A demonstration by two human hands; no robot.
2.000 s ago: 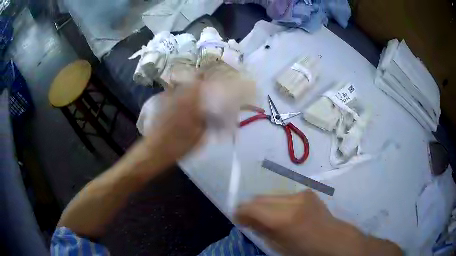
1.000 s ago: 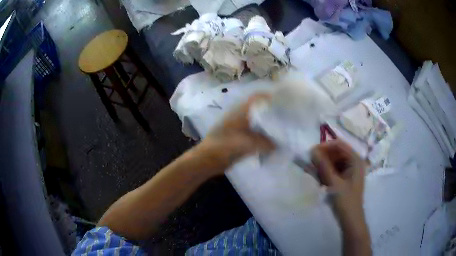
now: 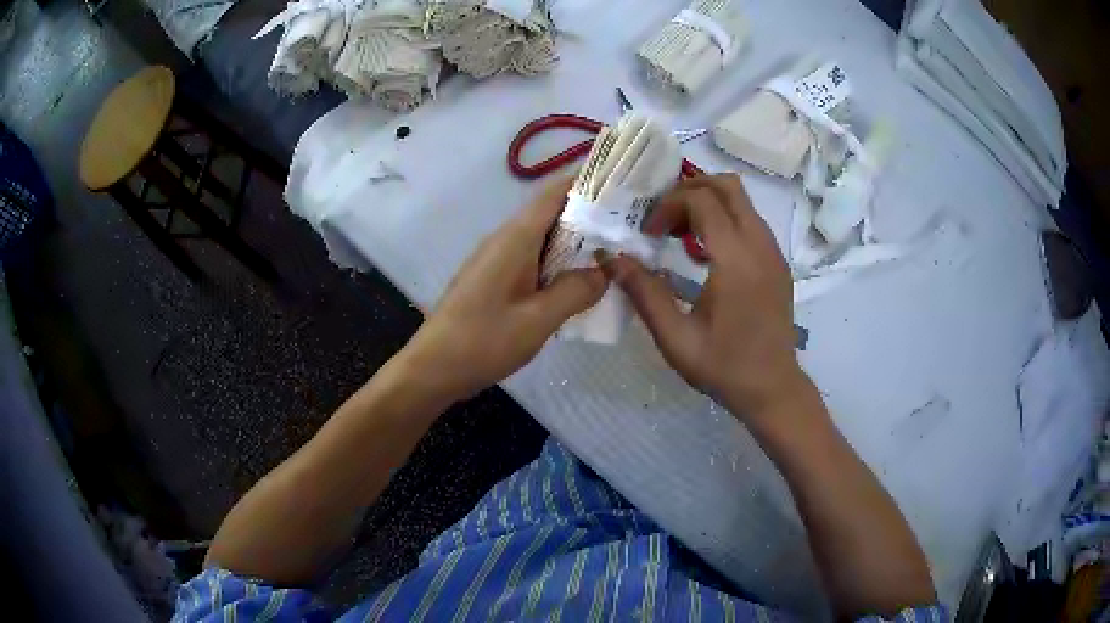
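Observation:
A cream cloth bundle (image 3: 623, 164) with layered edges is held above the table, a white tie strip (image 3: 600, 220) around its middle. My left hand (image 3: 511, 292) grips its left side, thumb on the strip. My right hand (image 3: 718, 286) is at the strip on the right side, thumb and fingers pinching it near my left thumb. Red-handled scissors (image 3: 554, 125) lie behind the bundle, partly hidden. A grey metal ruler (image 3: 799, 335) is mostly hidden under my right hand.
Tied bundles (image 3: 390, 55) stand at the table's far left. Another tied bundle (image 3: 691, 49) and a labelled bundle (image 3: 767, 128) with loose strips lie beyond the scissors. Folded white cloth (image 3: 984, 97) lies far right. A wooden stool (image 3: 128, 128) stands left. Part of an iron (image 3: 988, 584) shows bottom right.
The blurred bundle is now steady and nearer the front, with the strip around it. Both hands have come together on it. The camera view has shifted.

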